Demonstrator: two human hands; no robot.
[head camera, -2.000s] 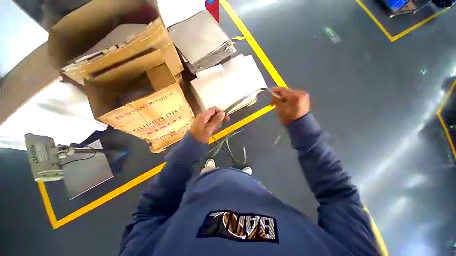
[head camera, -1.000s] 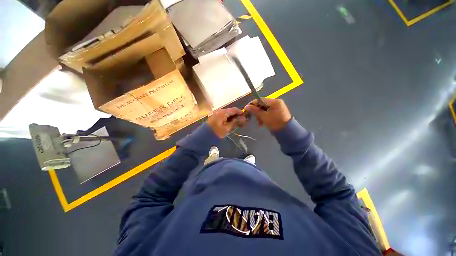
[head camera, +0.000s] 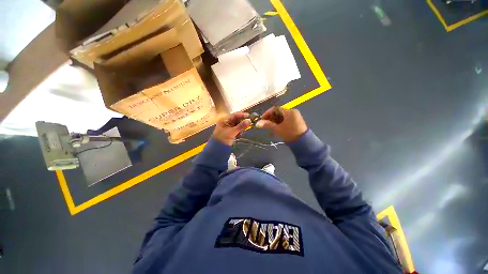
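My left hand (head camera: 232, 128) and my right hand (head camera: 284, 124) are close together in front of my body, above the floor. Their fingertips hold a small dark greenish strip, possibly strapping band (head camera: 254, 119), between them. Its shape is too small and blurred to tell whether it is knotted. Thin pale strands of cord (head camera: 259, 144) show just below the hands, near my shoes.
An open worn carton (head camera: 174, 109) with orange-brown print is ahead to the left. White sheets (head camera: 251, 75) and grey sheets (head camera: 227, 24) are piled beside it. A scale-like unit (head camera: 56, 145) stands beside a flat grey plate (head camera: 106, 158). A yellow line (head camera: 134, 182) borders them.
My hands were apart with a strip stretched between them, then came together with its dark end sticking up. That long end no longer shows. The view has shifted slightly.
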